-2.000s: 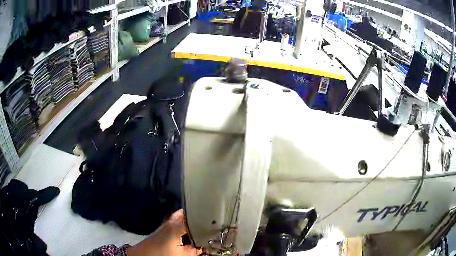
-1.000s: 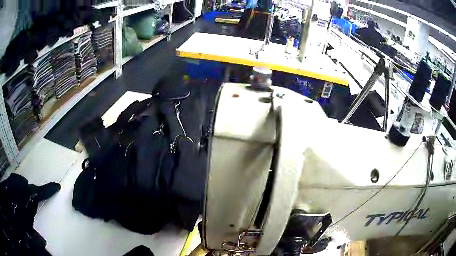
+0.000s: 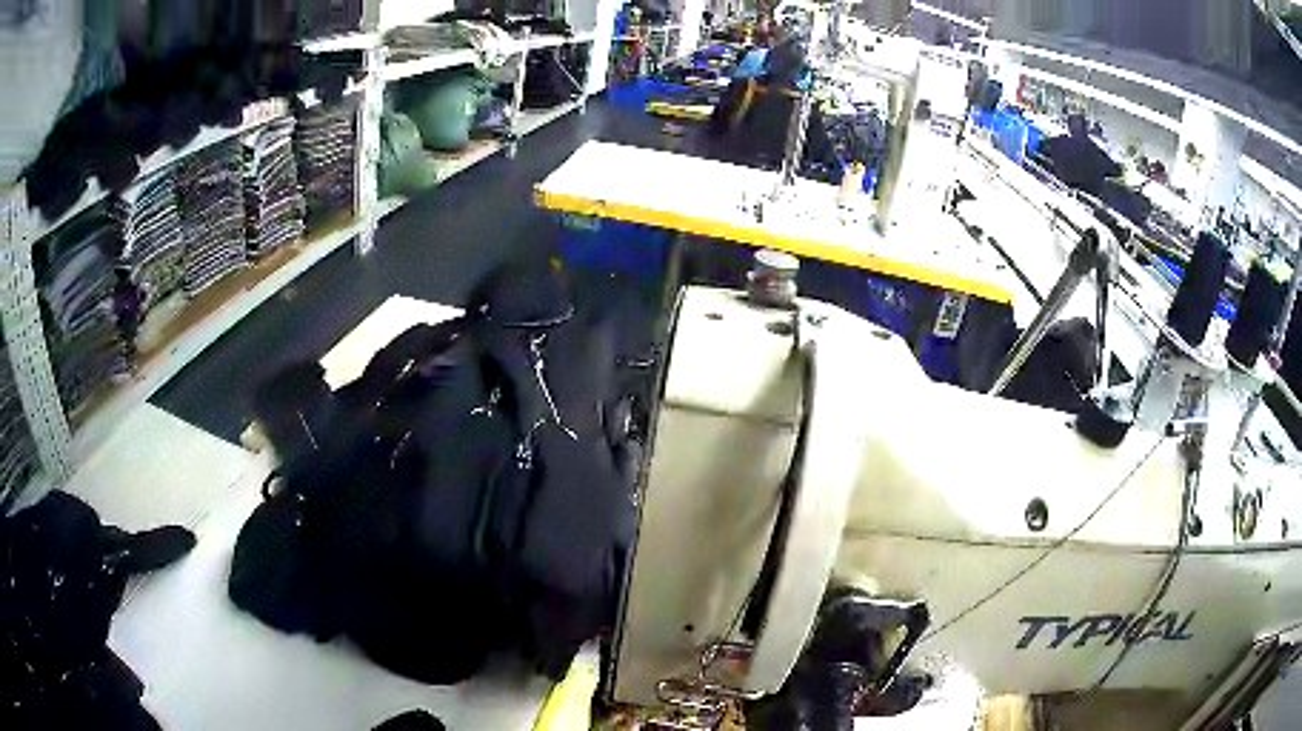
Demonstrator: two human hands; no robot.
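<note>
The cream sewing machine (image 3: 743,486) with "TYPICAL" lettering fills the centre and right. Shiny metal parts (image 3: 703,686) and a dark chunky attachment (image 3: 857,650) show at its lower front. A large heap of black fabric pieces (image 3: 443,500) with pale thread ends lies left of the head. A second black pile (image 3: 64,614) is in the lower left corner. A small dark rounded piece (image 3: 410,721) is cut off by the bottom edge. Neither of my hands is in view; the area under the machine head is cut off or hidden.
The white sewing table (image 3: 186,628) extends left, with a yellow strip (image 3: 571,696) beside the head. White shelves with folded stacks (image 3: 214,214) line the left. Another yellow-edged table (image 3: 685,193) stands behind. Two dark thread cones (image 3: 1199,286) stand at right.
My left hand, seen by the machine head two seconds ago, is out of view. The camera view has shifted, so the machine head appears farther right and lower. The small dark piece appears at the bottom edge.
</note>
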